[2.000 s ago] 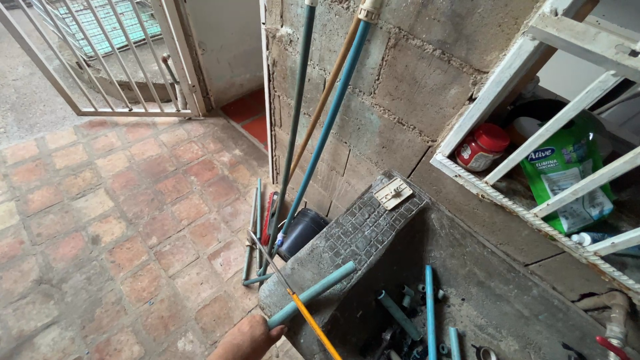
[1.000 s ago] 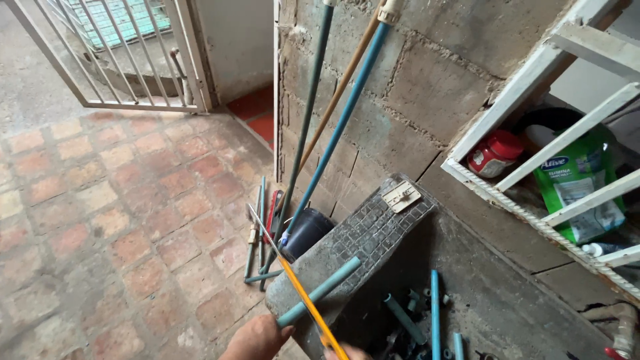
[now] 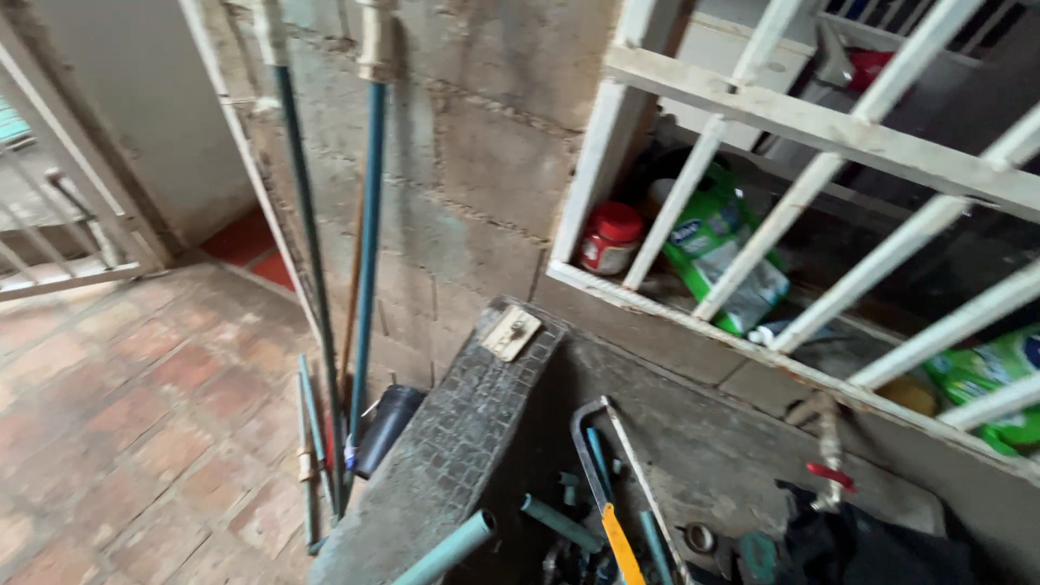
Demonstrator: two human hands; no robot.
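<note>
Neither of my hands shows; both are outside the frame. A blue-green plastic pipe piece (image 3: 451, 548) enters from the bottom edge, its open end pointing up and right over the ledge's side. To its right, a hacksaw (image 3: 621, 544) with an orange part and a grey metal frame rises from the bottom edge above the basin. What holds the pipe or the saw is hidden below the frame. Short pipe offcuts (image 3: 561, 522) and dark fittings lie in the concrete basin beyond them.
A textured concrete ledge (image 3: 479, 406) bears a small pale plate (image 3: 510, 331). Long pipes (image 3: 370, 244) lean on the block wall beside a dark cylindrical container (image 3: 390, 431). A white barred grille (image 3: 715, 317) stands above a red-handled tap (image 3: 830, 475). Dark cloth (image 3: 877, 544) lies lower right.
My hands, in view a second ago with the left around the pipe, have left the frame. The saw, which lay across the pipe, now stands apart to its right. The view has swung right.
</note>
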